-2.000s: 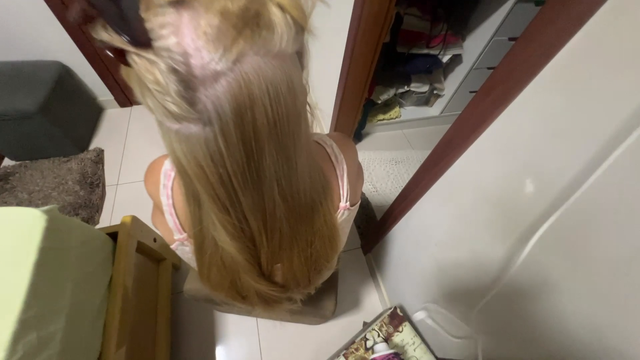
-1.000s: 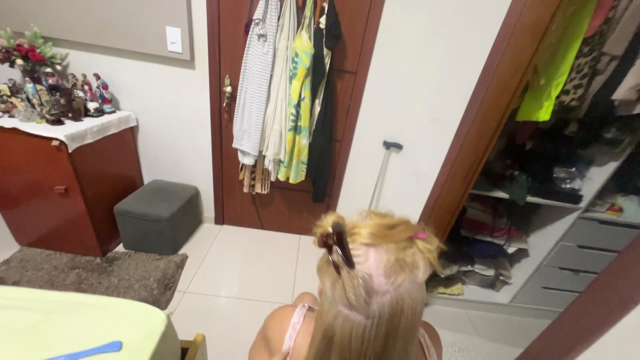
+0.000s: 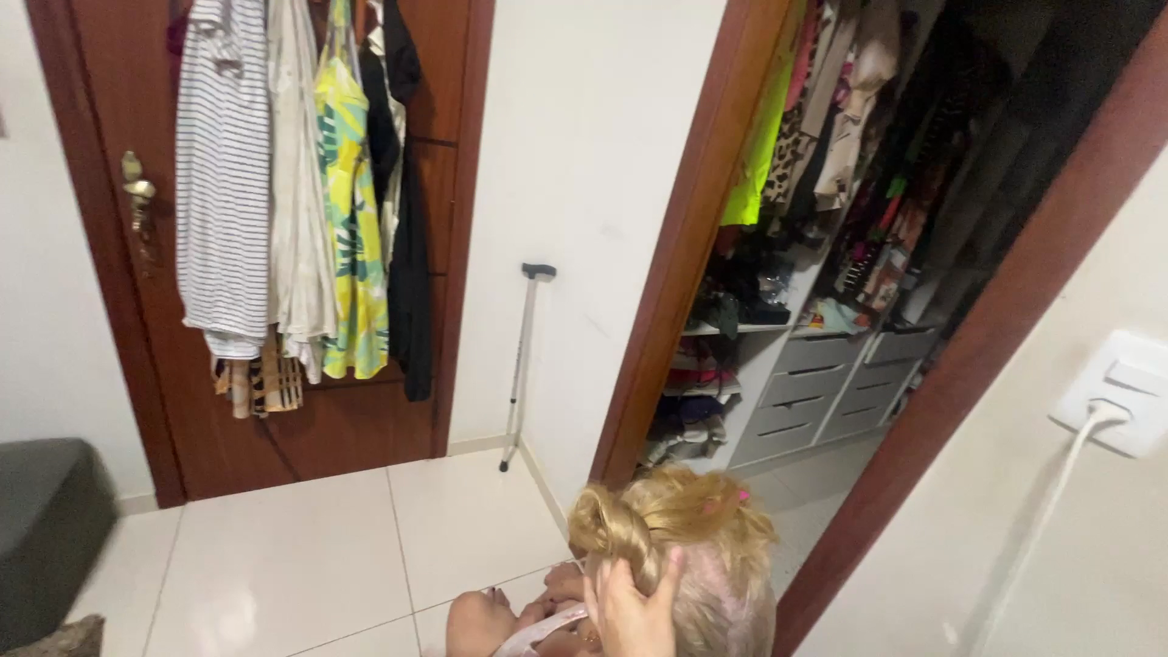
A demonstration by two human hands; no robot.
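Note:
A seated person's blond hair point(image 3: 712, 497) shows at the bottom centre, parted, with a small pink hair tie point(image 3: 744, 495) on the right side of the head. My left hand point(image 3: 634, 607) reaches up from the bottom edge, its fingers closed on a twisted coil of hair point(image 3: 607, 525) at the left side of the head. Its thumb points up beside the parting. Below and left of my hand are the person's bent limbs and a pale strap point(image 3: 547, 630). My right hand is out of view.
A walking cane point(image 3: 520, 365) leans by the wall corner. Clothes hang on the brown door point(image 3: 301, 438). To the right are an open closet with drawers point(image 3: 803, 392) and a wall outlet with a plugged-in cord point(image 3: 1113, 411). A grey ottoman point(image 3: 55, 520) stands at left.
My left hand has come into view, holding the coil of hair. The dark claw clip seen on that hair earlier is no longer visible. The view has swung up and right.

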